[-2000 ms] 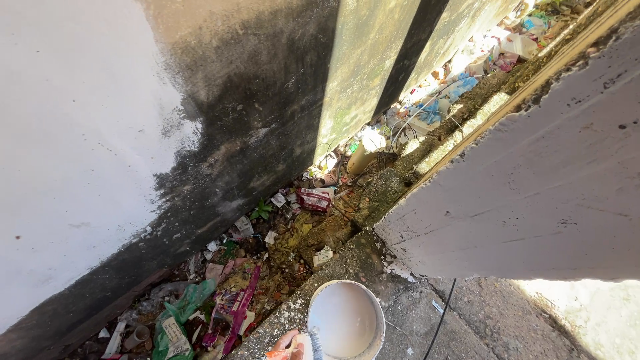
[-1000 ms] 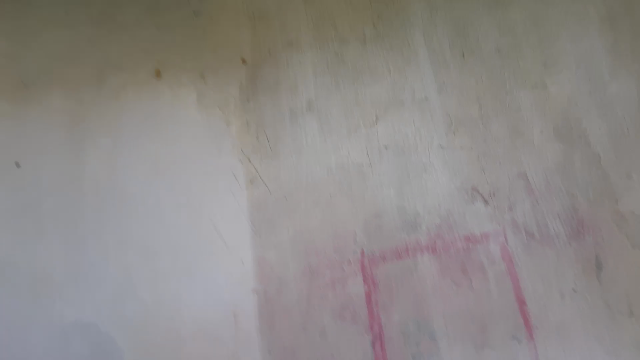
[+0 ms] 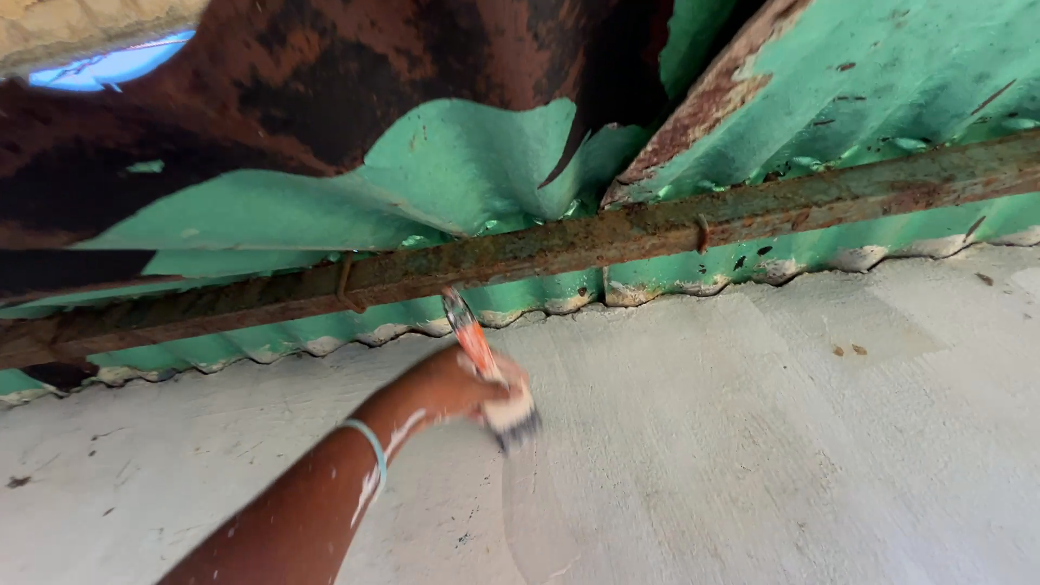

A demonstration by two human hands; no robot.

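My left hand (image 3: pixel 496 386) is closed around a paintbrush (image 3: pixel 481 349) with an orange and black handle. The handle points up toward the rusty beam, and the bristles point down against the pale wall (image 3: pixel 691 422). A darker, wet-looking strip of paint (image 3: pixel 532 512) runs down the wall below the bristles. White paint streaks mark the forearm, and a light blue band (image 3: pixel 372 447) circles the wrist. Motion blurs the fingers and bristles somewhat. My right hand is out of view, and so is the bucket.
A rusty metal beam (image 3: pixel 552 248) crosses just above the hand, with bent wire ties around it. Green corrugated roofing sheets (image 3: pixel 861 106) meet the wall's top edge. Torn, curled sheet metal (image 3: pixel 479 154) hangs above the beam, with an opening at upper left.
The view has swung up from the littered ground and white-filled bucket to the wall's top and roof. My left hand and the brush, beside the bucket two seconds ago, are now at the wall.
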